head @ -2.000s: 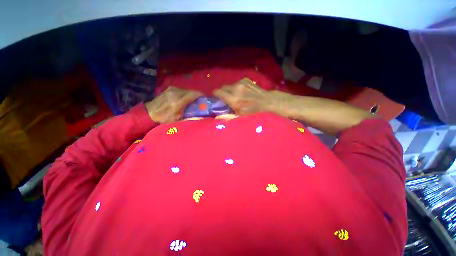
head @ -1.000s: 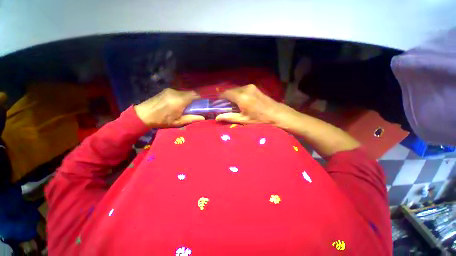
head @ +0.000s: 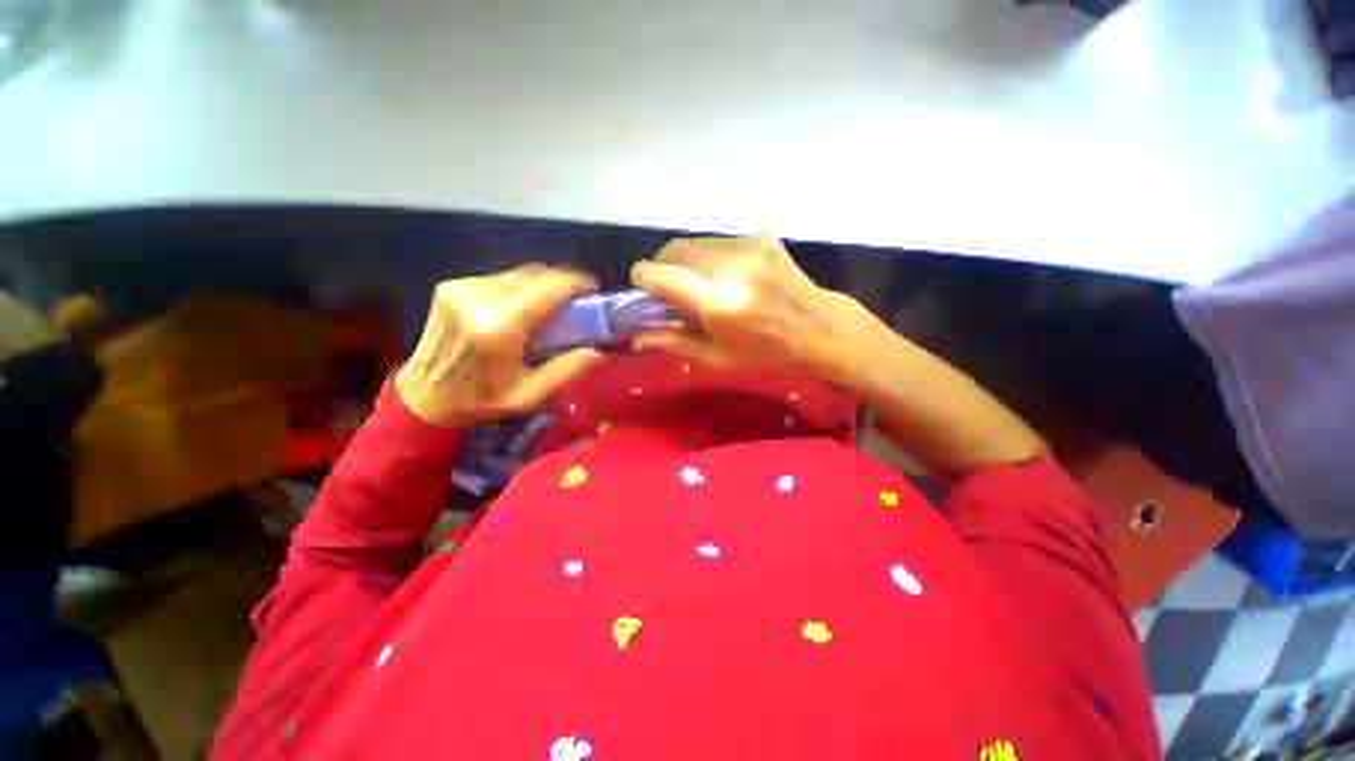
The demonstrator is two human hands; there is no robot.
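Note:
A small purple bundle [head: 606, 317] with a glossy, lighter band is held between my two hands, above my lap and just below the table edge. My left hand [head: 498, 342] grips its left end, with thumb below and fingers above. My right hand [head: 740, 305] grips its right end the same way. The hands cover both ends. Whether the bundle is inside a clear packet, I cannot tell for certain.
The white table [head: 669, 112] crosses the top of the view. A person's lilac clothing [head: 1285, 372] is at the right. Orange-yellow cloth [head: 186, 416] lies at the left. A blue container [head: 1290, 562] stands on the checked floor [head: 1219, 632]. Shiny purple pieces show below my left hand.
The view has tilted up, showing more table. The bundle's orange-red mark, seen two seconds ago, no longer shows. Both hands still hold the bundle, now nearer the table edge.

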